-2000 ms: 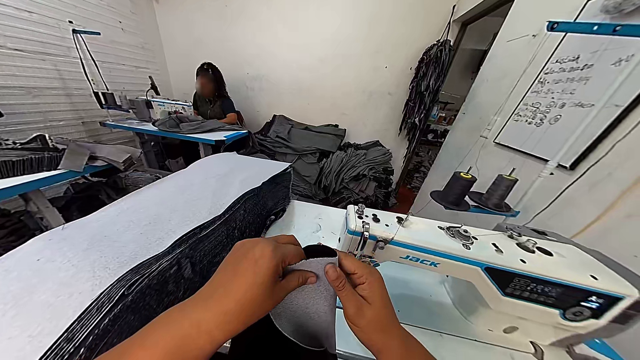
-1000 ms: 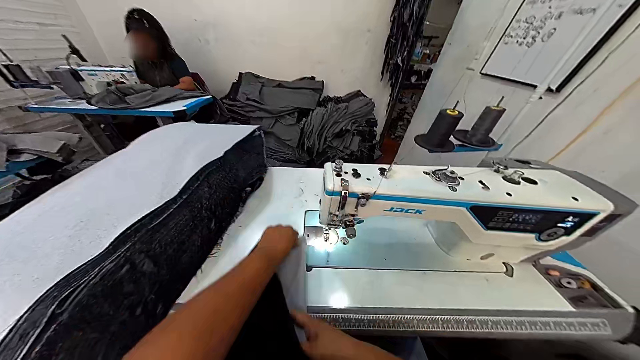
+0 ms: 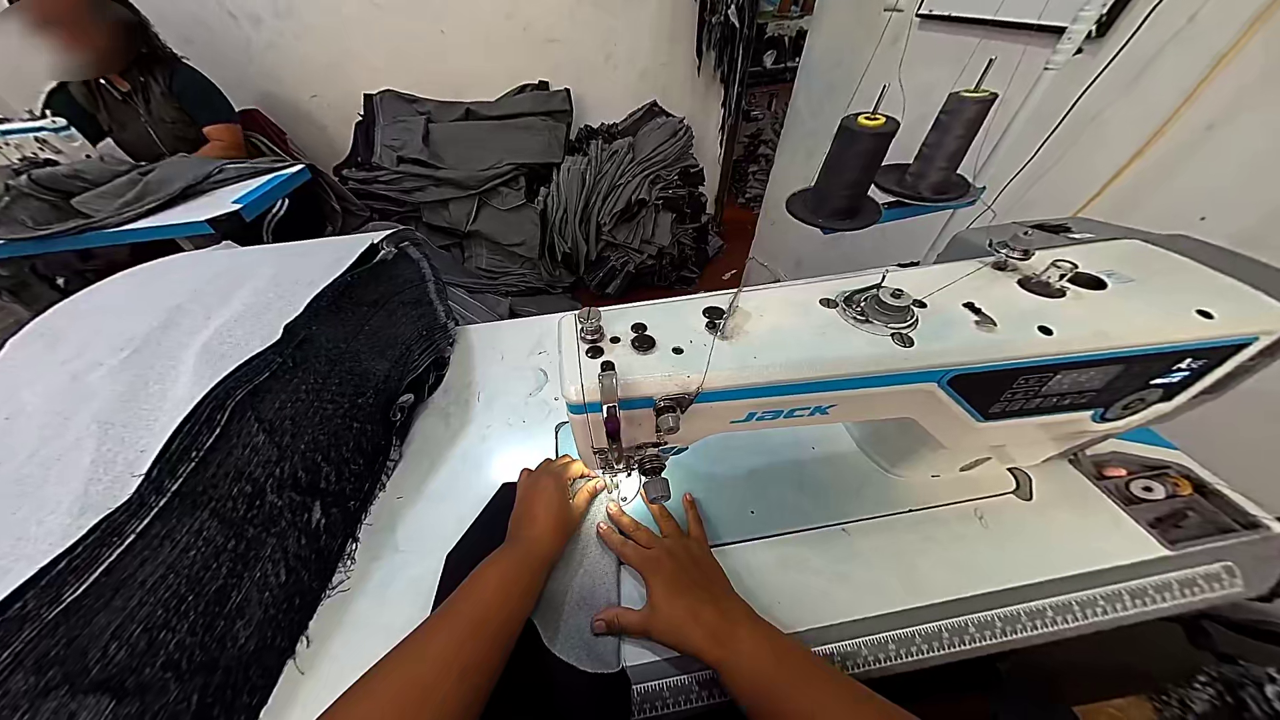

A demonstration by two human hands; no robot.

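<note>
A white Jack industrial sewing machine (image 3: 800, 370) stands on its table, its lamp lighting the needle area. Under the needle lies the edge of a grey fabric piece (image 3: 580, 610), with black fabric (image 3: 475, 530) beneath and beside it. My left hand (image 3: 548, 500) pinches the grey fabric's edge, thumb against fingers, just left of the presser foot. Flat on the cloth and machine bed rests my right hand (image 3: 675, 580), its fingers spread, close in front of the needle. The exact spot under the foot is partly hidden by the fingers.
A thick stack of dark denim pieces (image 3: 260, 470), topped by a white piece (image 3: 150, 370), lies at left. Two dark thread cones (image 3: 855, 165) stand behind the machine. A ruler strip (image 3: 1040, 615) runs along the table's front edge. Another person (image 3: 150, 110) sits at the far left, near piled grey garments (image 3: 460, 180).
Two seconds ago both hands held the grey fabric up in front of the machine; now it lies at the needle. My right hand has moved up from the table's front edge since one second ago.
</note>
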